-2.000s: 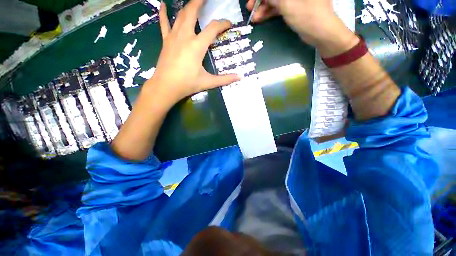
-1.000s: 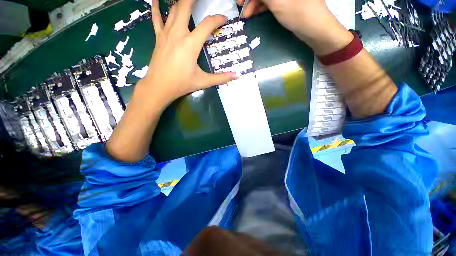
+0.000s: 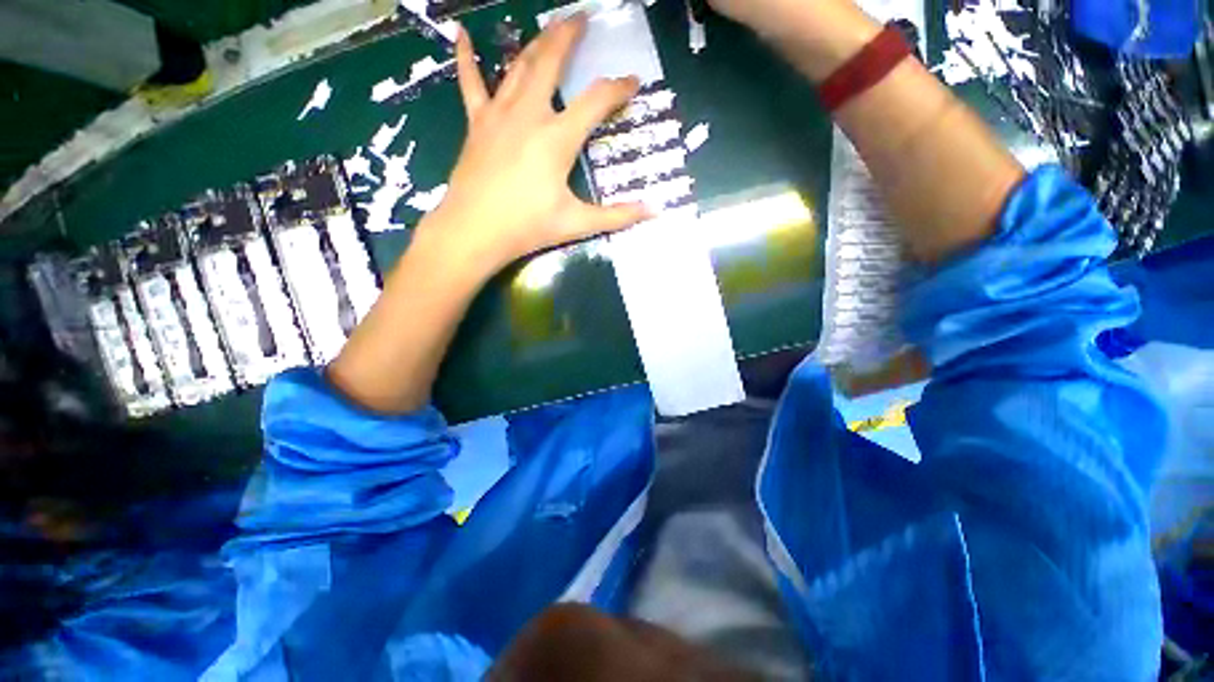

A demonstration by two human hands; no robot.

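A small circuit-board panel (image 3: 642,153), black with white rows, lies on a long plain white strip (image 3: 679,320) on the dark green surface. My left hand (image 3: 519,173) is spread over the panel's left side. Its thumb rests at the panel's lower edge and its index finger at the upper edge, holding it down. My right hand (image 3: 766,11) is cut off by the top edge; its fingers are out of the picture. A slim light-coloured thing (image 3: 696,27) shows near it, too small to name.
Several long silver-white and black panels (image 3: 240,287) stand in a row at left. White scraps (image 3: 384,173) lie beside them. A wide marked liner sheet (image 3: 863,267) lies under my right forearm. Patterned panels (image 3: 1145,153) and a blue bin (image 3: 1142,24) are at far right.
My right hand has moved up, away from the panel and mostly out of the picture. My left hand keeps its hold on the panel. The view has shifted slightly.
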